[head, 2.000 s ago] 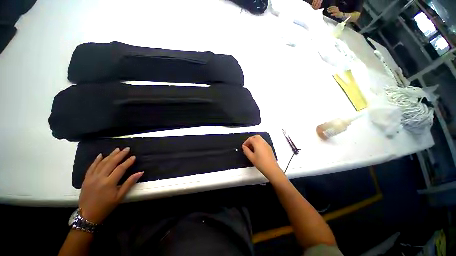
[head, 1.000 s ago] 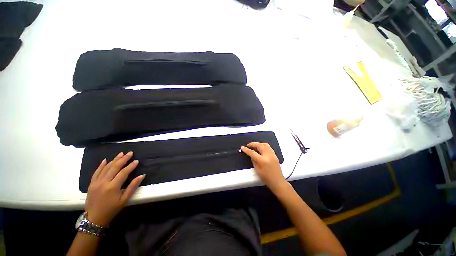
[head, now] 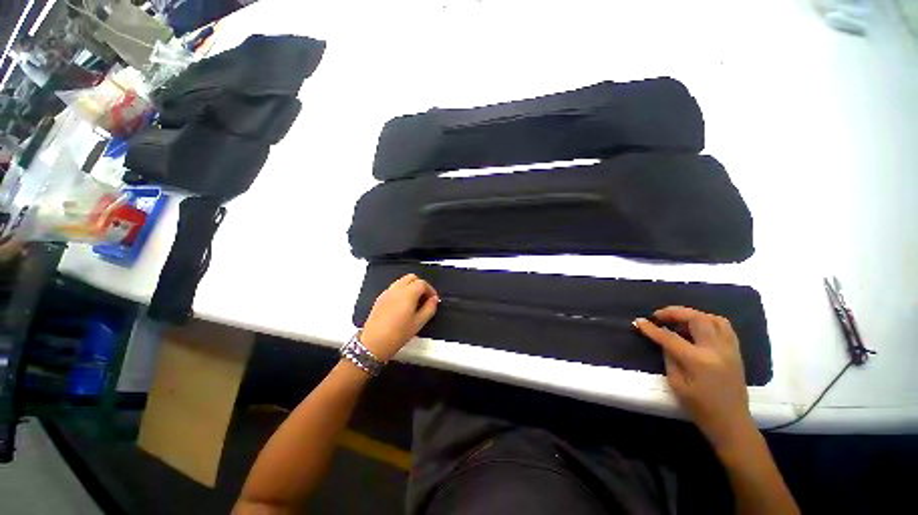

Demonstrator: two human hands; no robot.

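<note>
The black zipper panel (head: 533, 340) lies flat along the table's near edge, with a thin zipper line (head: 574, 318) along its middle, glinting in part. My left hand (head: 399, 316) pinches the panel at the left end of the zipper line. My right hand (head: 703, 354) has its thumb and fingertips closed at a small pale dot, the slider, near the line's right end; the fingers partly hide it. Two thicker black panel stacks (head: 674, 216), (head: 654, 116) with ridged middles lie beyond the single panel.
Dark snips (head: 846, 320) with a cord lie at right on the white table (head: 820, 181). Black pieces (head: 226, 121) are piled at far left, and a narrow black piece (head: 186, 264) lies near the left edge. A blue tray (head: 149, 223) holds red and clear items.
The view has swung left, bringing in the left end of the table. My left hand has gone from lying spread on the panel to pinching at the zipper's left end. My right hand stays near the right end.
</note>
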